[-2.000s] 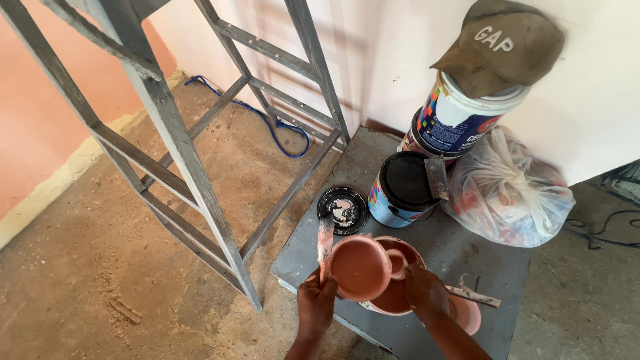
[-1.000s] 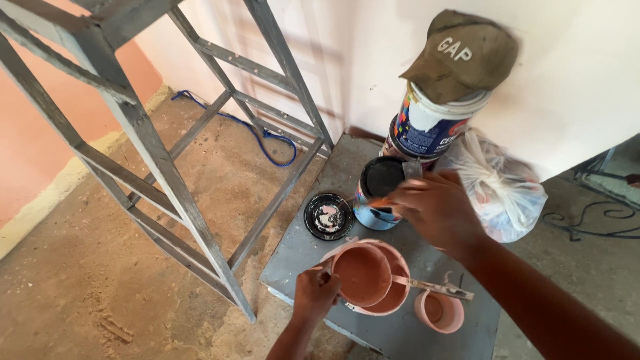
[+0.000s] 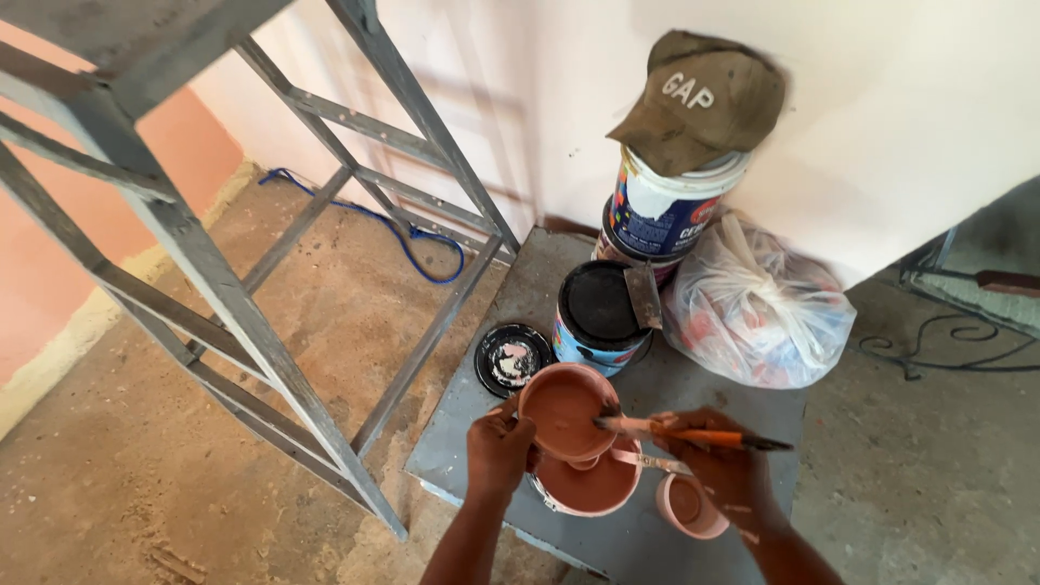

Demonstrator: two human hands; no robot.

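My left hand (image 3: 497,447) grips the rim of a round container of pinkish-brown paint (image 3: 567,413), held over a larger paint bucket (image 3: 591,492). My right hand (image 3: 719,463) holds a paintbrush with an orange handle (image 3: 715,438), its bristles at the right inner edge of the held container. Across the bucket's right rim lies a paint-smeared stick or strip (image 3: 660,463). A small pink cup (image 3: 691,505) with paint inside stands to the right of the bucket, below my right hand. Part of the bucket is hidden by the held container.
On the grey board (image 3: 455,439) are a black paint-stained lid (image 3: 512,359), a black-lidded can (image 3: 600,313) with a scraper blade (image 3: 643,297), stacked buckets (image 3: 666,213) under a cap (image 3: 707,93), and a tied plastic bag (image 3: 760,305). A stepladder (image 3: 236,317) stands left; blue rope (image 3: 382,218) lies behind it.
My right hand has come down from beside the black-lidded can to the held container, bringing the brush. Two seconds ago it was at the bucket's right side. My left hand still holds the container.
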